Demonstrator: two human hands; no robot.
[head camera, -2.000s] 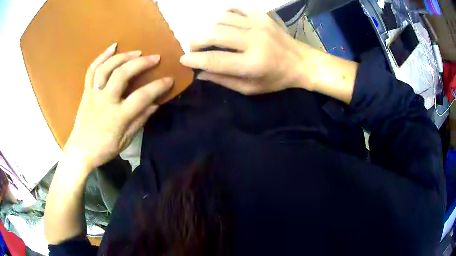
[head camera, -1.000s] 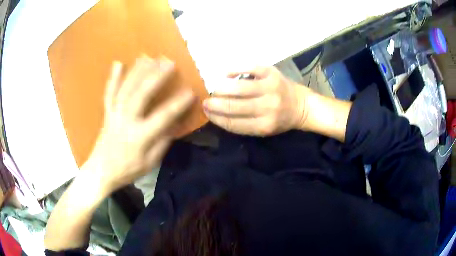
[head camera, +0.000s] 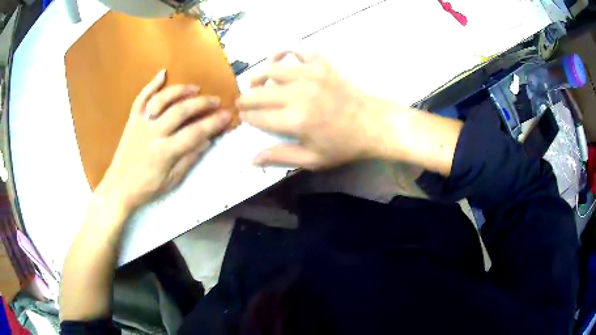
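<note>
The orange-tan panel lies flat on the white machine table, its far edge by the base of the sewing machine head at the top. My left hand lies on the panel's near part, fingers slightly spread and pressing down. My right hand is at the panel's near right corner, its fingertips touching the edge; it is slightly blurred. Whether its fingers pinch the edge cannot be told. The needle area is small and unclear.
A red cord lies on the table at the upper right. A bottle with a blue-purple cap and clear plastic are in a bin at right. Grey-green cloth hangs at lower left, with a pink strip above it.
The view now shows more table and the machine head. The panel's near edge is farther from my body. My right hand has stayed at its corner, with fingers more spread.
</note>
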